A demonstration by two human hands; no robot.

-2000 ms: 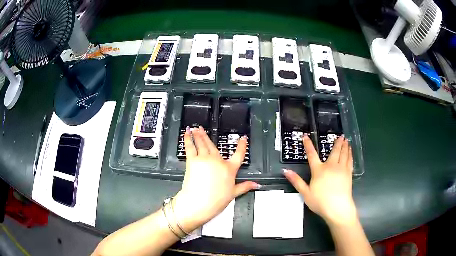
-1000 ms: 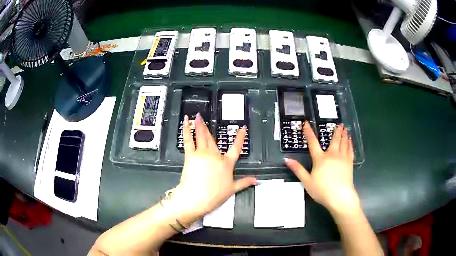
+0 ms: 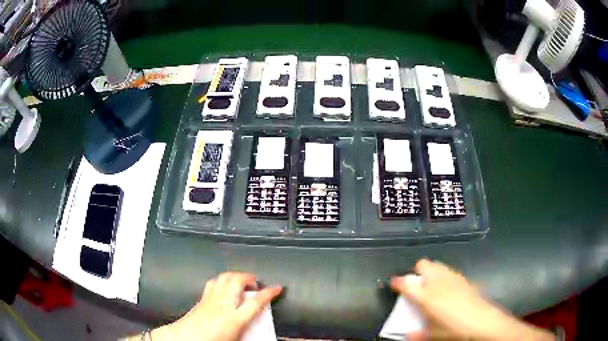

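Note:
My left hand (image 3: 230, 303) is at the near bench edge, thumb and fingers around a white card (image 3: 261, 325). My right hand (image 3: 453, 303), blurred, grips another white card (image 3: 404, 318). Beyond them lies a clear tray (image 3: 320, 237). Its near row holds black keypad phones, one at left (image 3: 268, 174), one beside it (image 3: 319, 181), and two at right (image 3: 398, 176) (image 3: 443, 178). All show white lit screens. A white phone back with a labelled battery (image 3: 208, 171) lies at the near left. The far row holds several white phone backs (image 3: 333, 86).
A smartphone (image 3: 101, 230) lies on a white sheet (image 3: 137, 220) at left. A black desk fan (image 3: 120, 133) stands behind it, with a white fan (image 3: 27, 130) at the far left. Another white fan (image 3: 522, 86) stands at the back right.
Both hands have left the phones and moved back to the white cards, now gripped. The dark screens have lit white. The view has shifted slightly.

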